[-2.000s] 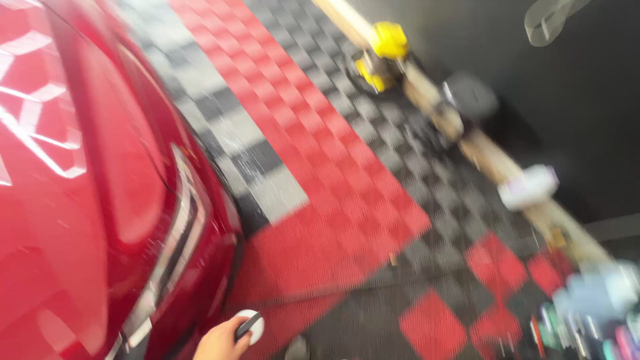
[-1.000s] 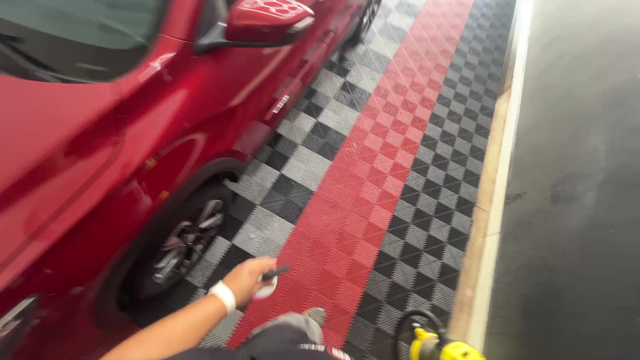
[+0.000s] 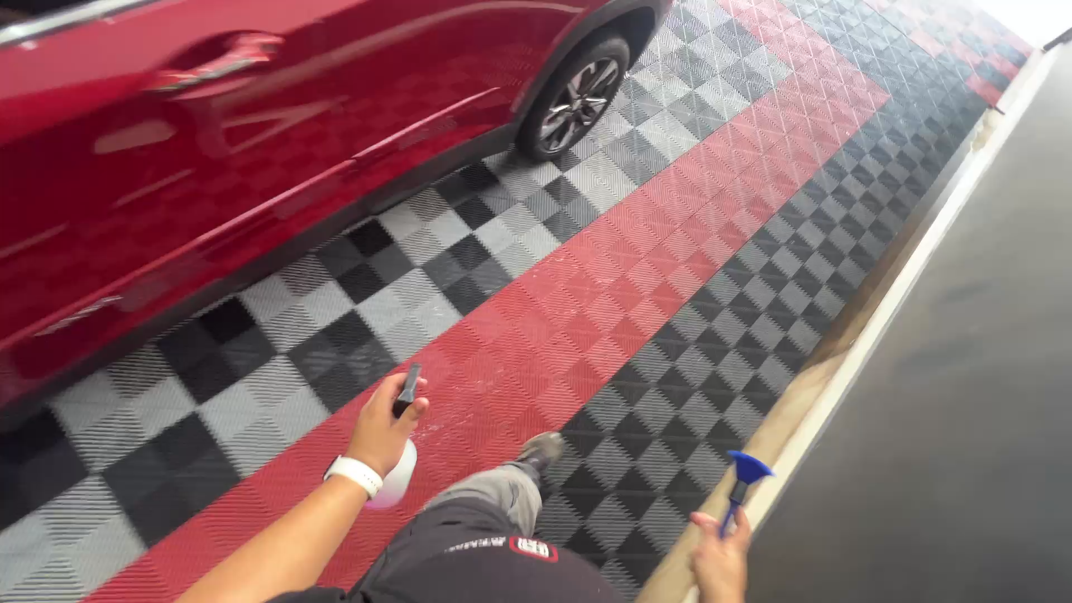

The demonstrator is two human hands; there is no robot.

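My left hand (image 3: 388,427), with a white band on its wrist, grips a spray bottle by its black trigger head (image 3: 408,392). The bottle's translucent white body (image 3: 395,476) hangs below the hand, with pink at its bottom. At the lower right, my right hand (image 3: 720,557) holds a small brush-like tool by its thin blue handle. The tool's flared blue head (image 3: 749,466) points upward; whether it has bristles or a blade, I cannot tell. Left of both hands stands a red car (image 3: 251,159), its side toward me.
The car's wheel (image 3: 578,100) rests on checkered interlocking floor tiles (image 3: 469,260) in black and grey. A red tile strip (image 3: 586,293) runs diagonally past my shoe (image 3: 542,449). A dark wall (image 3: 938,377) with a pale base ledge (image 3: 846,368) borders the right side.
My view has moved along the car, from its front to its side doors. My right hand with the blue tool has come into view. The yellow item by the wall has left the view.
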